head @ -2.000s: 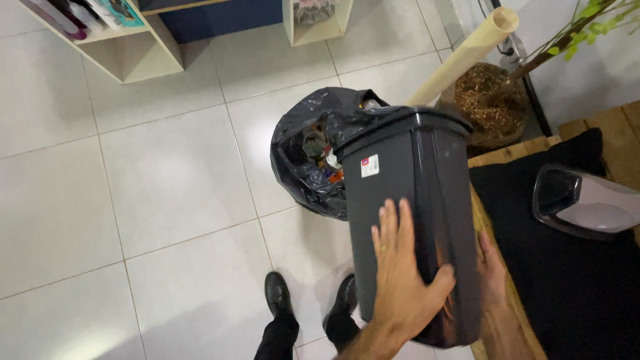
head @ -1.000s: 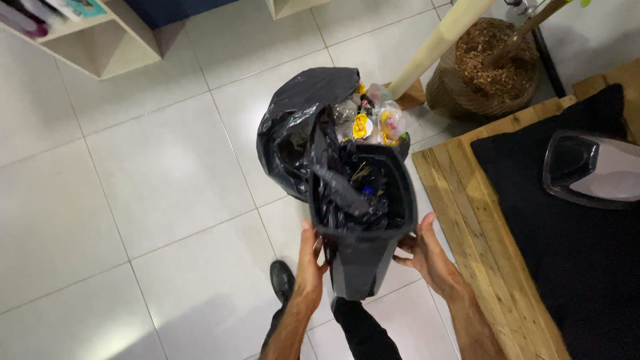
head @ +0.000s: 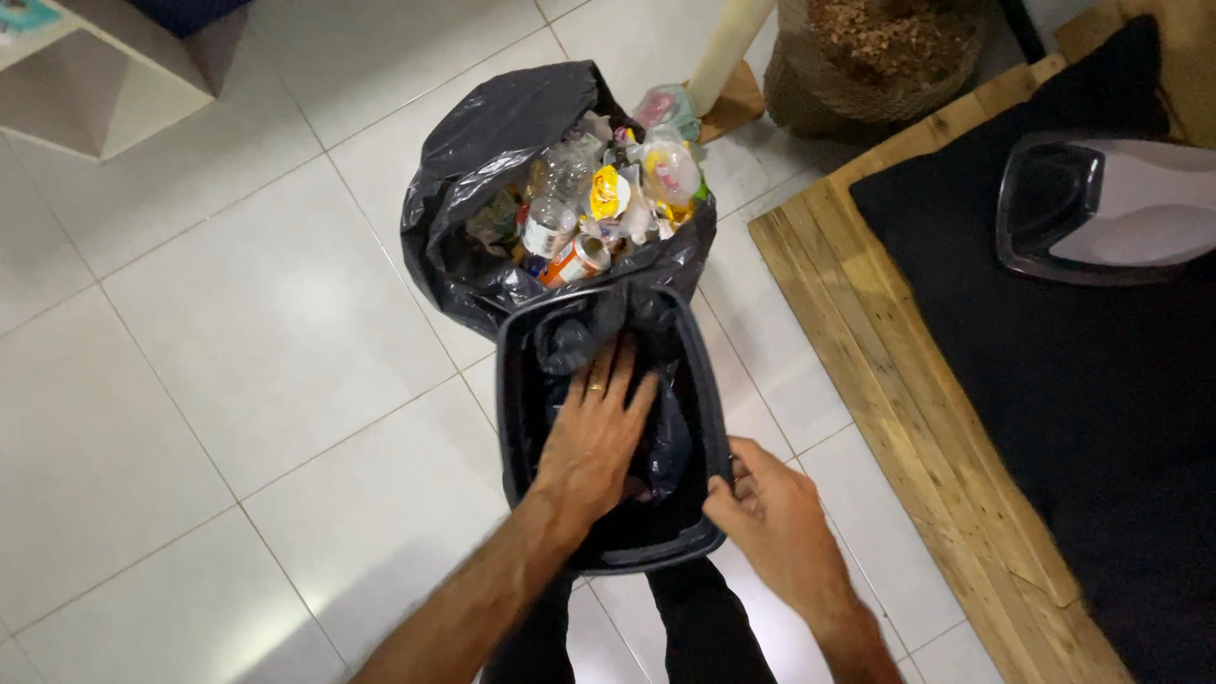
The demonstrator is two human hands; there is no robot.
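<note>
My right hand (head: 774, 518) grips the right rim of a black plastic trash bin (head: 708, 380), its mouth facing me. Inside the bin, my left hand (head: 594, 442) reaches over crumpled black plastic film (head: 670, 432) with its fingers spread; the fingertips are partly lost against the dark film. Just beyond the far rim, a black garbage bag (head: 494, 123) lies open on the floor, full of waste. An orange-and-white can (head: 575, 263), a clear plastic cup (head: 548, 228) and yellow wrappers (head: 608, 193) show on top of it.
A wooden pallet bench (head: 836, 285) with a black cushion (head: 1007, 380) runs along the right, a grey and clear plastic object (head: 1130, 209) on it. A burlap-wrapped plant pot (head: 874, 66) and a pale tube (head: 731, 47) stand behind. At the upper left is a shelf unit (head: 142, 76).
The bin was tipped over the bag two seconds ago; its mouth now faces me. My left hand has moved from the bin's outer side into it. More waste shows in the bag.
</note>
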